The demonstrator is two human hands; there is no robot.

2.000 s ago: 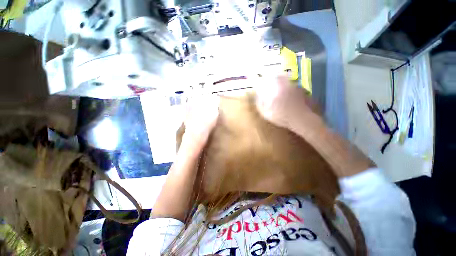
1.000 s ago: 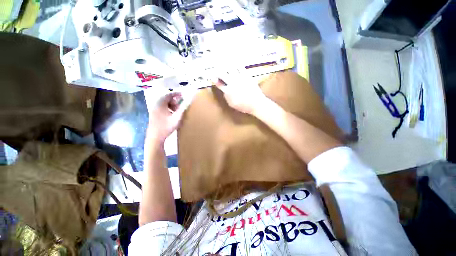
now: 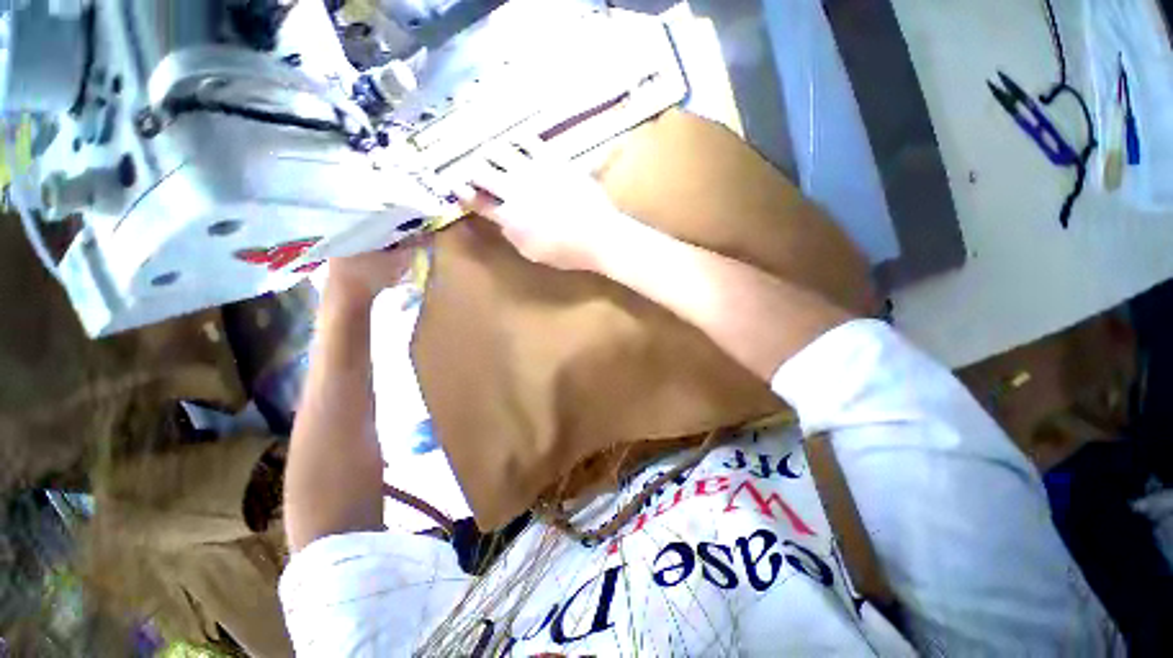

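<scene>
The brown bag body (image 3: 566,347) hangs from the machine's bed down to my lap, its upper edge at the white clamp frame (image 3: 630,97). A dark reddish seam strip (image 3: 602,116) shows in the frame's slot. My right hand (image 3: 534,206) lies on the bag's upper edge at the near side of the frame, fingers on the frame's edge. My left hand (image 3: 373,273) is under the front of the machine head (image 3: 193,219), its fingers partly hidden and overexposed, near the bag's upper left corner. I cannot tell whether it holds anything.
Thread snips (image 3: 1033,118) on a dark cord and a blue tool (image 3: 1131,129) on a clear plastic sleeve lie on the pale side table (image 3: 1016,276) at right. Brown bags (image 3: 193,514) are piled at left. A thin brown strap (image 3: 643,495) crosses my lap.
The view has shifted and tilted, with the machine head now lower left. My left hand has gone from beside the bag's corner to under the head. My right hand stays at the bag's edge.
</scene>
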